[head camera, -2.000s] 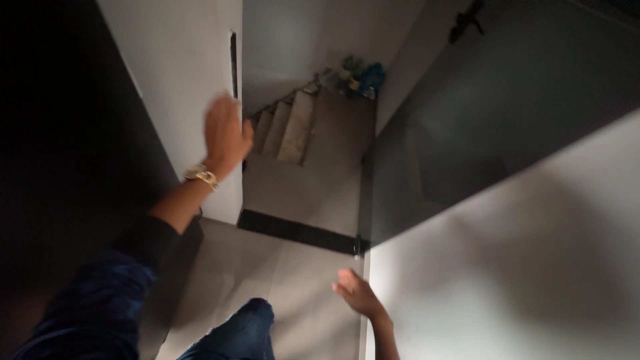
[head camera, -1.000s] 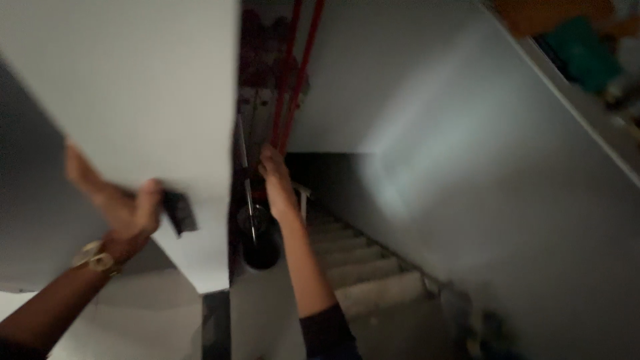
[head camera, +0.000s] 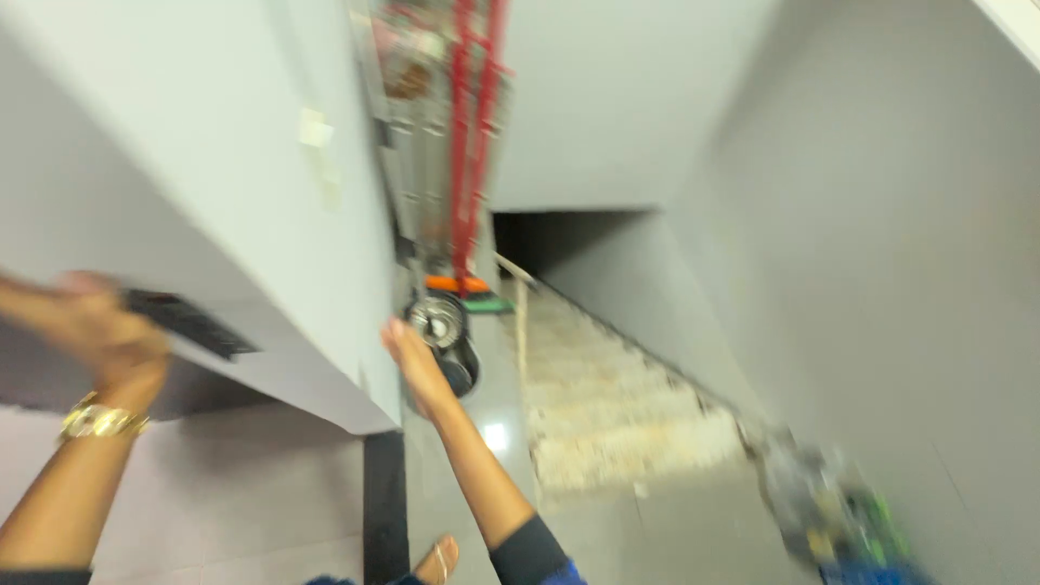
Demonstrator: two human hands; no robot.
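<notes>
My left hand (head camera: 110, 333), blurred and with a gold watch on its wrist, is at the left beside a dark slotted plate (head camera: 195, 323) on the edge of the white wall; whether it touches the plate is unclear. My right hand (head camera: 414, 357) reaches forward at the centre with nothing seen in it, its fingertips close to the white wall face (head camera: 325, 244). Just beyond the right fingers stands a black and silver round appliance (head camera: 440, 321), partly hidden by the hand. A white switch plate (head camera: 314, 128) is on the wall above.
Red poles (head camera: 475, 146) and orange (head camera: 457, 284) and green (head camera: 489, 305) broom heads stand behind the appliance. Worn stairs (head camera: 634, 443) with a pale railing (head camera: 521, 325) lie right of centre. Bags (head camera: 837, 512) sit at the lower right. A dark threshold strip (head camera: 384, 508) crosses the floor.
The area is much brighter than in both earlier frames. The view has turned and moved from the doorway towards the stairs and red poles. My right hand is now near the wall face.
</notes>
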